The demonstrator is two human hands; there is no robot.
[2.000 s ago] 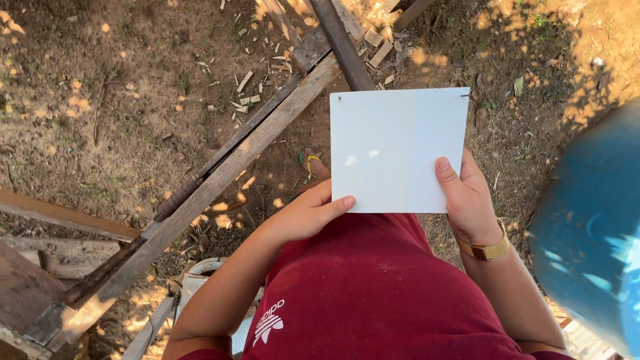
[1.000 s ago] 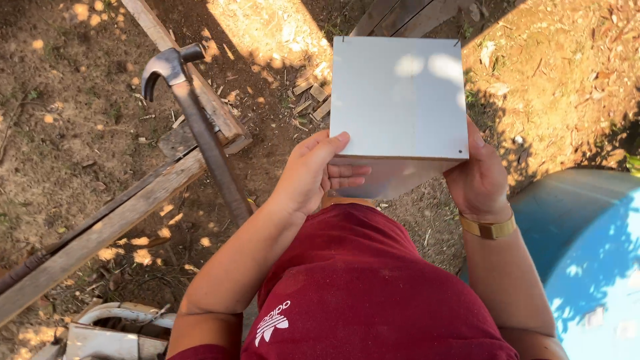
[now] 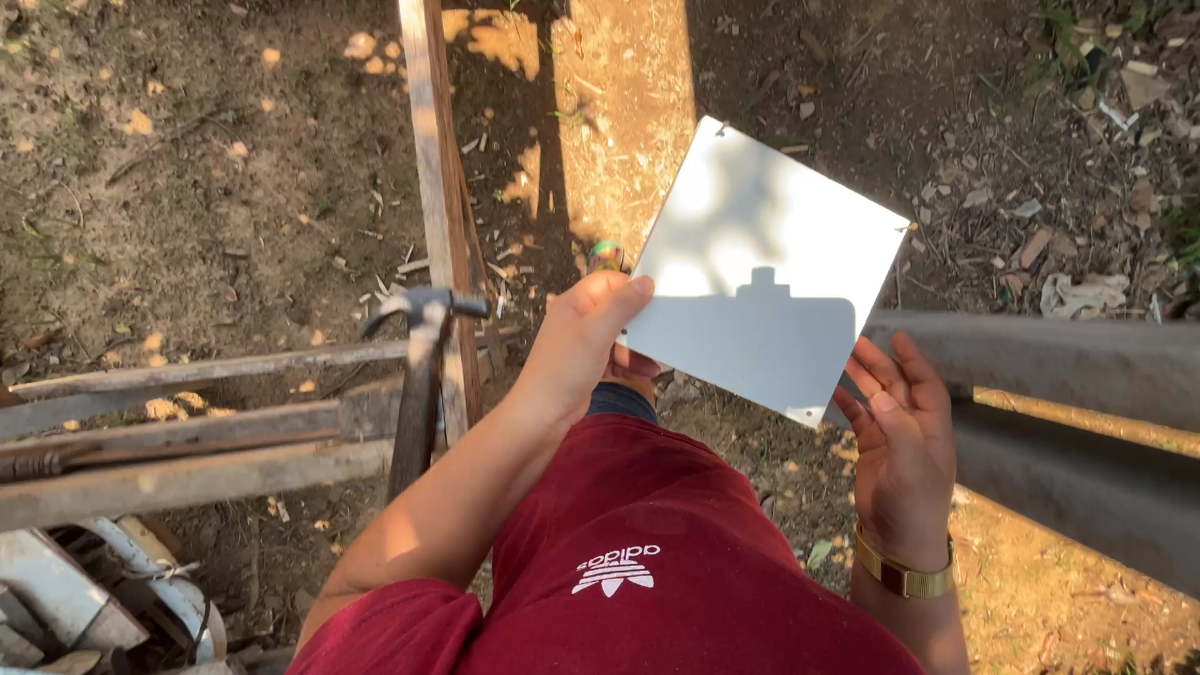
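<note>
A flat white square panel (image 3: 759, 272) with small holes near its corners is held tilted in front of my body; dark bits, perhaps nails or wire, show at its two far corners. My left hand (image 3: 586, 342) grips the panel's left corner, thumb on top and fingers beneath. At the lower right edge my right hand (image 3: 900, 441), with a gold watch on its wrist, has its fingers spread beside the panel; whether a finger supports it from below I cannot tell. A claw hammer (image 3: 427, 319) lies left of my left hand, its head over a wooden beam.
Upright in view runs a wooden beam (image 3: 434, 159), with more timbers (image 3: 206, 473) at the left. White and grey scrap pieces (image 3: 66, 581) lie at the lower left. Long grey boards or beams (image 3: 1050, 366) extend at the right. Wood chips and leaves litter the dirt ground.
The panel has turned from roughly square-on to tilted. My right hand's fingers have opened from their hold on its edge. The view has shifted, and the blue object has left it.
</note>
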